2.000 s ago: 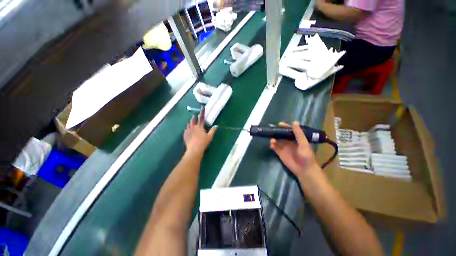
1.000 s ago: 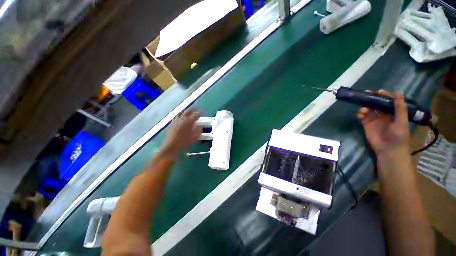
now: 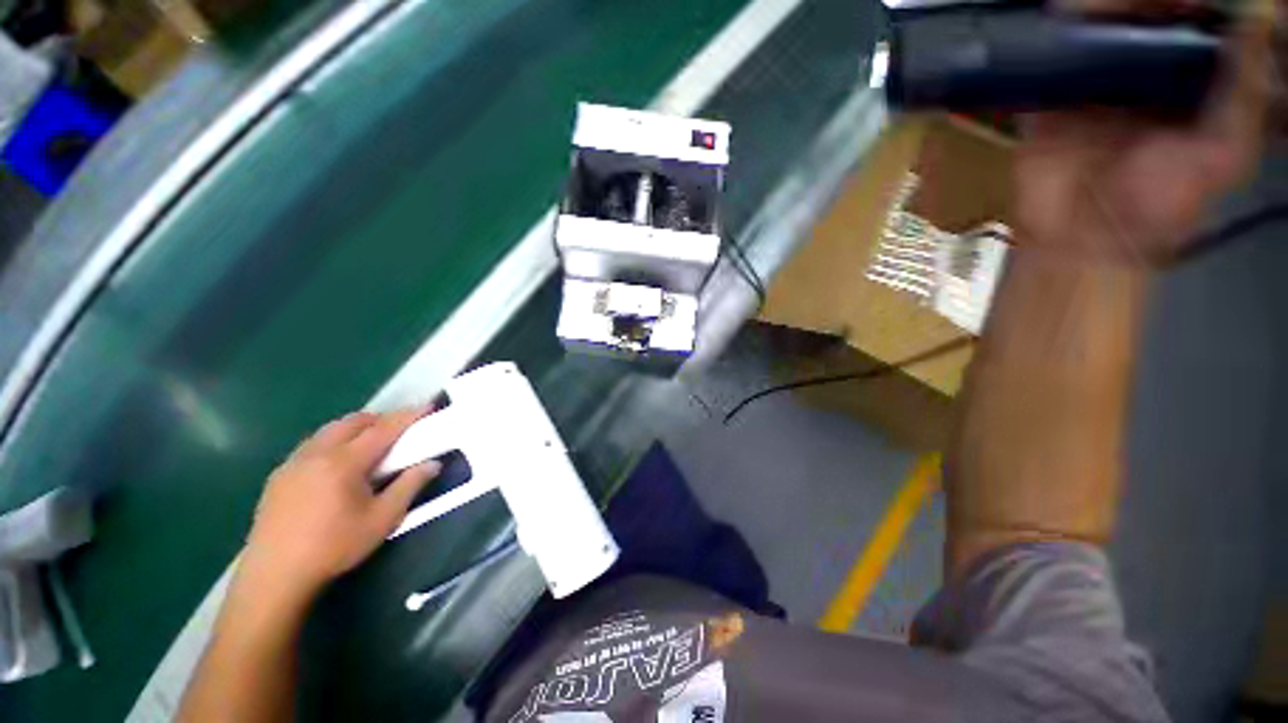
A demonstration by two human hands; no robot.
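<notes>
A white plastic housing (image 3: 530, 473) with a loop handle lies at the line's near edge, in front of my body. My left hand (image 3: 339, 494) grips its loop handle. A thin white lead (image 3: 459, 576) with a round end sticks out beside the housing. My right hand (image 3: 1130, 170) is raised at the top right, blurred and partly cut off by the edge, around the thick black electric screwdriver (image 3: 1052, 64). The driver's bit is not visible. The white screw feeder (image 3: 643, 247) stands beyond the housing, its open top dark inside.
The green belt (image 3: 283, 283) runs along the left, with another white housing (image 3: 43, 530) at far left. An open brown carton (image 3: 833, 290) with rows of white parts stands right of the feeder. Black cords (image 3: 848, 374) hang near it. A yellow floor line (image 3: 883, 544) shows below.
My left hand has taken hold of a housing and brought it from the belt to the near edge. The screwdriver is now raised close to the camera. The view has shifted.
</notes>
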